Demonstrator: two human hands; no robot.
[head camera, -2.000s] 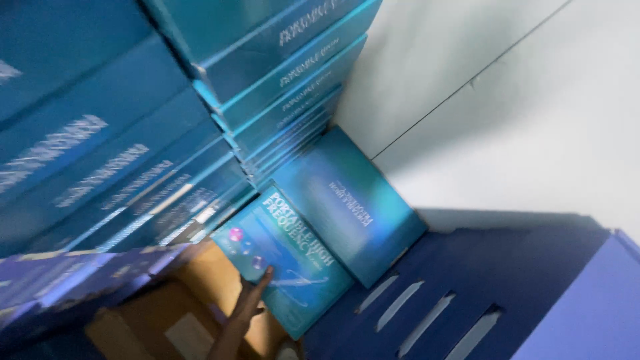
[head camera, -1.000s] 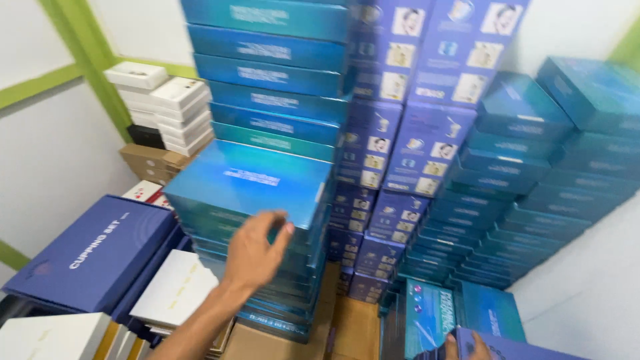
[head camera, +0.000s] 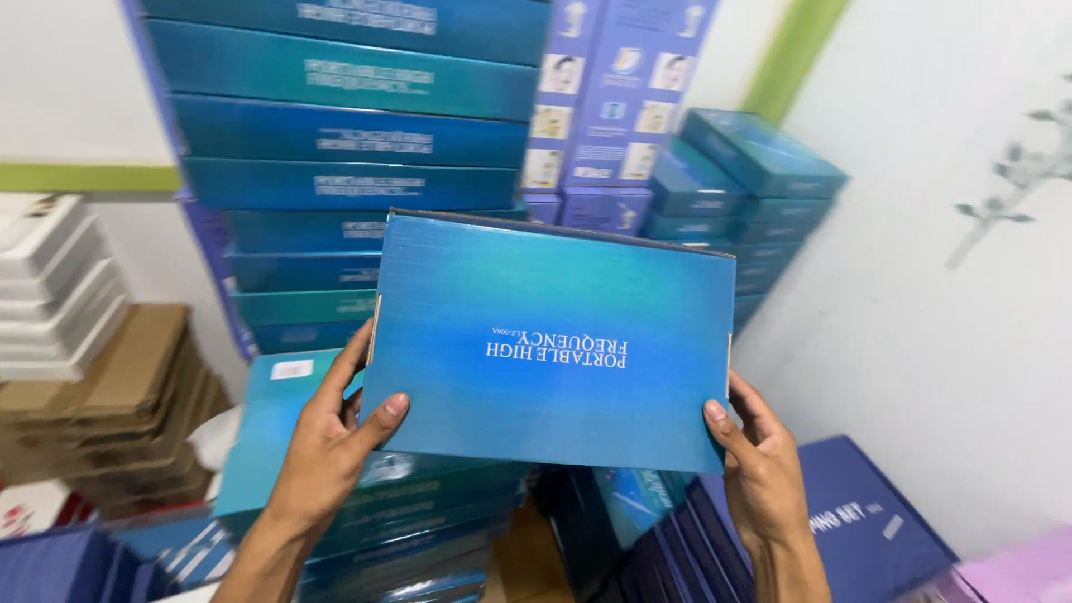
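Note:
A flat blue-teal cardboard box (head camera: 553, 293) with white lettering, upside down from here, is held up between both hands. My left hand (head camera: 339, 427) grips its left edge, thumb on the printed face and fingers behind. On the right edge, my right hand (head camera: 754, 452) holds it the same way. Below the held box, a stack of similar teal boxes (head camera: 276, 435) shows, its top one bearing a small white label. Behind rises a tall stack of blue and teal boxes (head camera: 343, 126), partly hidden by the held box.
Purple printed boxes (head camera: 624, 92) stand behind, with more teal boxes (head camera: 762, 159) beside the right wall. White boxes (head camera: 50, 285) rest near flattened brown cartons (head camera: 126, 368) at left. A dark blue cupping set box (head camera: 871, 511) lies at lower right, next to upright dark boxes (head camera: 670, 544).
One second ago my left hand was over the top of a teal stack and my right was at the lower right edge of view. Now both hold a blue-teal box. The view has shifted.

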